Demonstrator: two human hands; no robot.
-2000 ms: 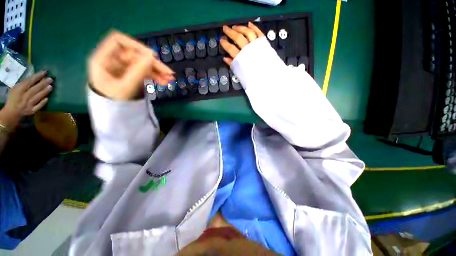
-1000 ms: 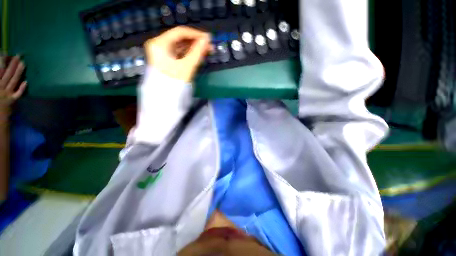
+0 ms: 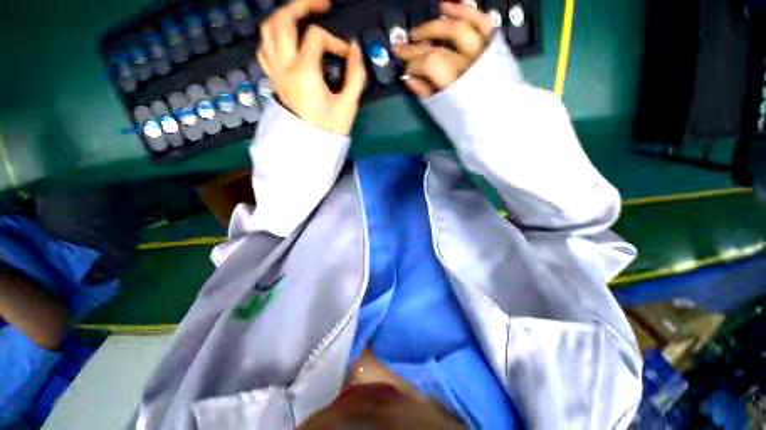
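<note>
The black tray (image 3: 195,138) lies tilted in front of me, its far edge partly cut off by the top of the picture. It holds two rows of dark grey oval housings (image 3: 190,123) with round discs; many have blue strips. My left hand (image 3: 311,71) is over the tray's middle, thumb and forefinger bent towards each other in a loop. My right hand (image 3: 449,49) is just right of it, fingers curled over the tray. A housing with a blue-and-white disc (image 3: 380,55) shows between the hands. Whether either hand grips anything is unclear.
A large black case (image 3: 718,71) stands at the right, with part of another tray at the right edge. A yellow line (image 3: 565,50) crosses the green bench. Another person's arm (image 3: 34,306) shows at lower left, and cardboard (image 3: 676,323) at lower right.
My right hand, beyond the top edge a second ago, is back over the tray beside my left hand. My left hand is slightly higher in the picture. The other person's hand has left the bench view.
</note>
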